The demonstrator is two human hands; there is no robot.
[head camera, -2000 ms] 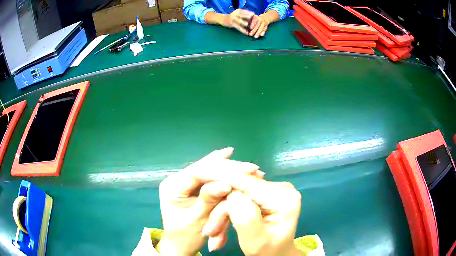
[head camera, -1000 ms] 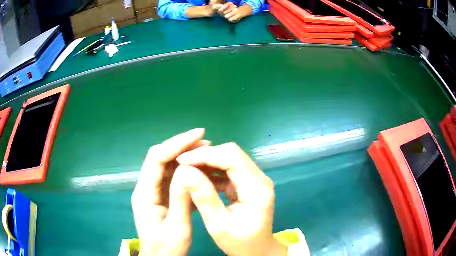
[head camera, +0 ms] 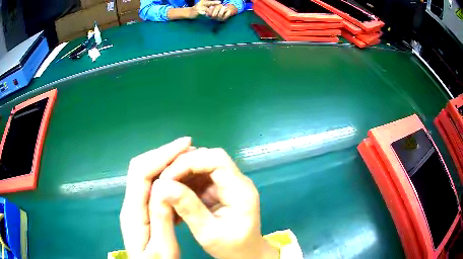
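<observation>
My left hand (head camera: 147, 202) and my right hand (head camera: 218, 202) are at the lower middle, above the green bench. They touch each other, fingers curled and cupped together. No object shows between them, though the inside of the cupped palms is partly hidden. At the right, a black glossy screen assembly (head camera: 429, 187) lies in the top tray of a stack of red-orange foam trays (head camera: 383, 177). At the left, another black screen assembly (head camera: 23, 139) lies in a red-orange foam tray (head camera: 43, 136).
A blue tape dispenser (head camera: 14, 227) is cut off at the lower left. Across the bench are a blue box (head camera: 25, 66), small tools (head camera: 81, 48), a person's hands and blue sleeves (head camera: 216, 10), and stacked foam trays (head camera: 309, 30). More trays (head camera: 452, 126) stand at the right edge.
My hands have gone from interlaced fingers to a cupped shape, still touching. The view has turned right, so the bench things sit further left in the picture.
</observation>
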